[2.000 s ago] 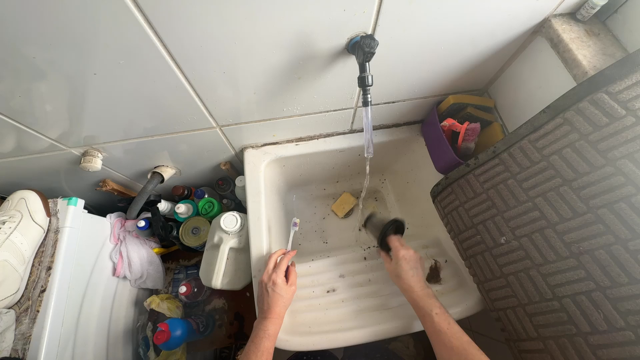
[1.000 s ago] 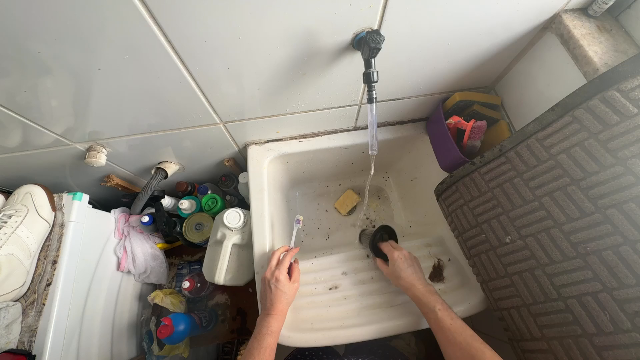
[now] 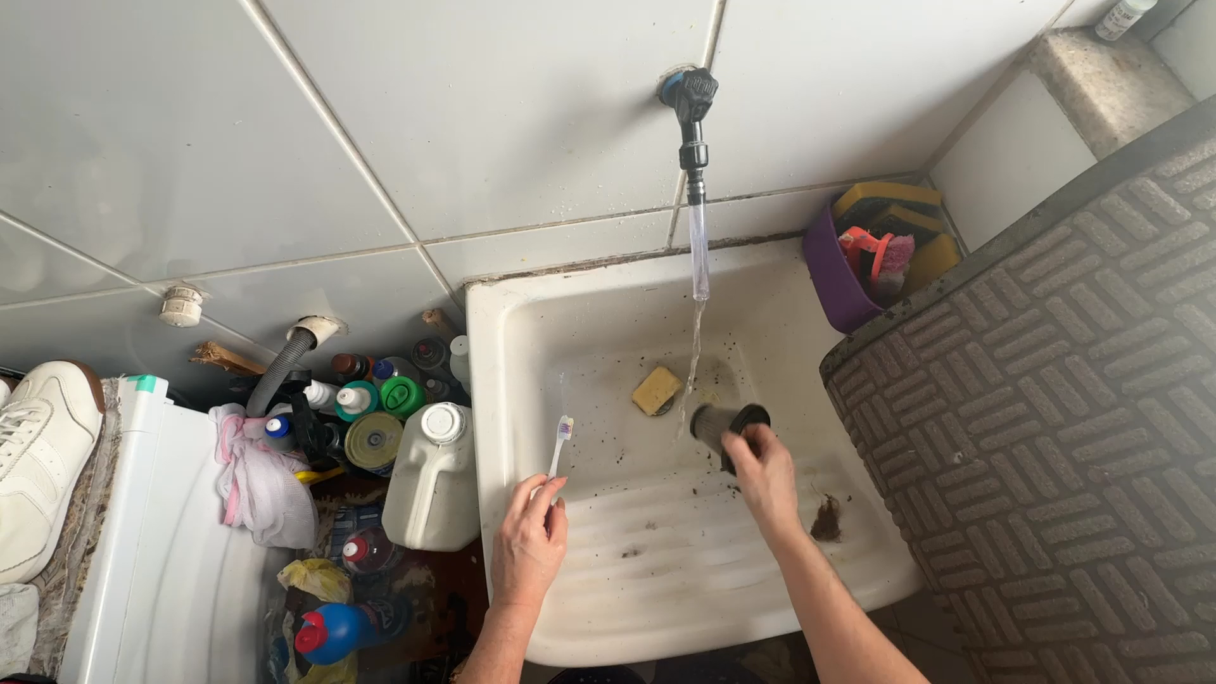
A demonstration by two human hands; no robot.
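Observation:
My left hand (image 3: 532, 537) holds a white toothbrush (image 3: 560, 445), bristles up, over the left side of a white laundry sink (image 3: 570, 627). My right hand (image 3: 763, 475) grips the black rim of a cylindrical filter (image 3: 714, 429), slightly blurred and lying sideways just right of the water stream. Water (image 3: 693, 351) runs from a clear hose on the black wall tap (image 3: 696, 104). A yellow bar or sponge piece (image 3: 655, 391) rests on the sink floor, left of the stream. Dark specks dot the basin, and a brown clump (image 3: 826, 519) lies on the ribbed slope beside my right forearm.
A purple tub (image 3: 836, 275) with sponges and a brush stands at the sink's back right corner. A dark textured mat (image 3: 1064, 408) hangs along the right. Left are a white jug (image 3: 432, 480), several bottles, a pink-and-white cloth (image 3: 266, 484) and a white shoe (image 3: 47, 465) on a white appliance.
The filter in my right hand has shifted and turned slightly beside the stream. My left hand keeps the toothbrush in about the same place.

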